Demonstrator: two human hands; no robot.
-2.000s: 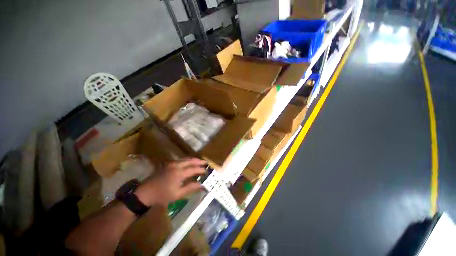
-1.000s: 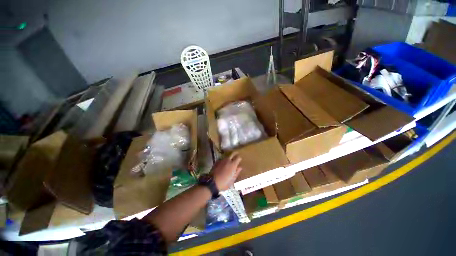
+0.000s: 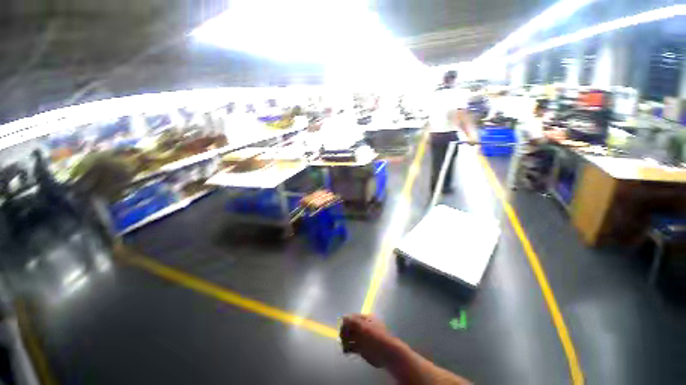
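My right hand (image 3: 366,338) is at the bottom centre, with the bare forearm coming in from the lower right. Its fingers are curled in, and I see no clear object in it; it is somewhat blurred. My left hand is not in view. A platform trolley (image 3: 451,242) with a flat white deck stands on the grey floor ahead, beyond my hand and apart from it. A person (image 3: 445,124) in a light top and dark trousers stands behind the trolley at its tall handle.
Yellow lines (image 3: 538,263) run along the floor on both sides of the trolley. A white-topped table (image 3: 259,174) and a blue stool (image 3: 325,225) stand left of the aisle. A wooden desk (image 3: 590,207) is at the right. Blue bins (image 3: 147,203) are at the far left.
The view has swung from the shelf of open cartons to the open floor. My left hand, which was at a carton flap, has left the picture; my right hand has come in.
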